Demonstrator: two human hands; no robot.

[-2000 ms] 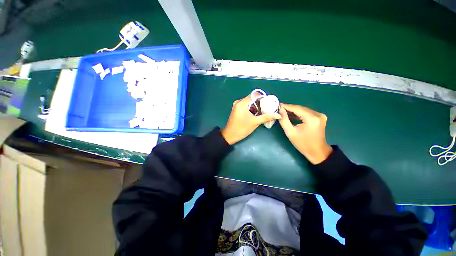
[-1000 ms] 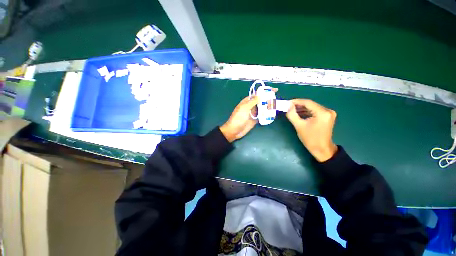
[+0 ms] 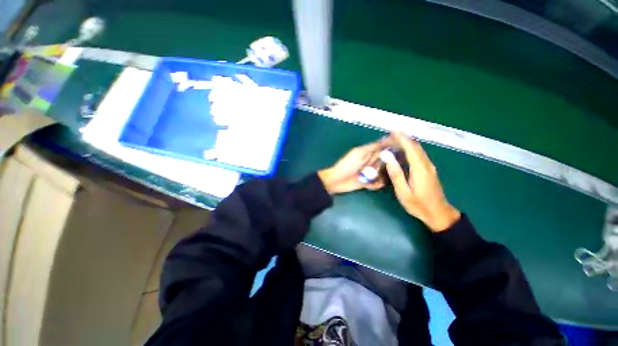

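A small corded unit (image 3: 369,174) is between my hands over the green bench. Only small white and blue parts of it show; the rest is covered by my fingers and blurred. My left hand (image 3: 352,169) holds it from the left side. My right hand (image 3: 417,179) is over its right side, fingers bent around it, touching it. The white piece that was in my right fingers cannot be made out now.
A blue bin (image 3: 135,145) with white pieces (image 3: 251,125) stands left on a white sheet (image 3: 108,128). A white post (image 3: 314,54) and rail (image 3: 461,145) lie beyond. A unit (image 3: 268,51) is on the belt. Another corded unit (image 3: 610,236) is at far right. A carton (image 3: 101,263) is lower left.
The view has turned, so the bench looks tilted and the bin sits farther right. My right hand has moved from pinching a white piece beside the unit to closing over the unit.
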